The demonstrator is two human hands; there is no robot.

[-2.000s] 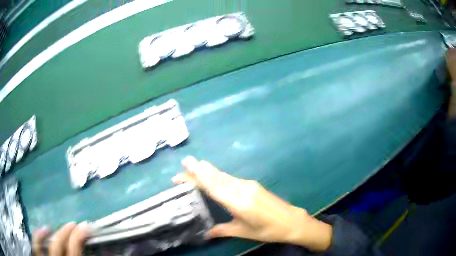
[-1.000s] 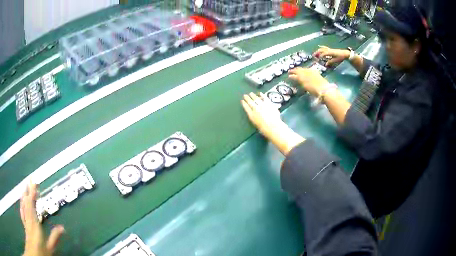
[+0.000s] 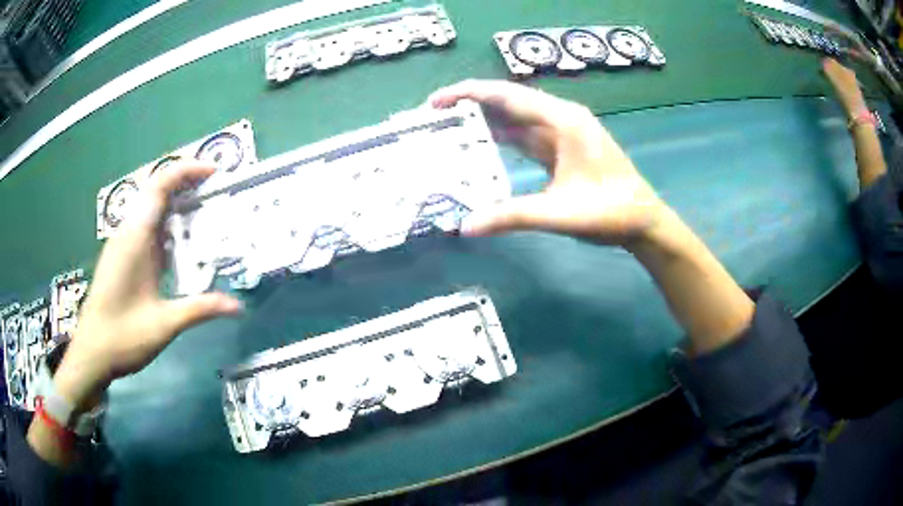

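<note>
A silver-white three-unit frame plate is held up above the bench by its two short ends, straight rail on the far edge, scalloped edge towards me. My left hand grips its left end, fingers over the top and thumb below. My right hand grips its right end between fingers and thumb. A second frame plate lies on the green bench nearer me, rail side away, small holes and scalloped edge showing. Neither hand touches it.
On the belt lie a ring-side-up module, a plate with scalloped edge and another ring-side-up module partly behind my left hand. Waiting modules stand at the left. Another person's hand is at the far right.
My hands have come from apart over the belt onto the ends of a plate, now held up. The view has turned down to the bench, and the other person is mostly out of view.
</note>
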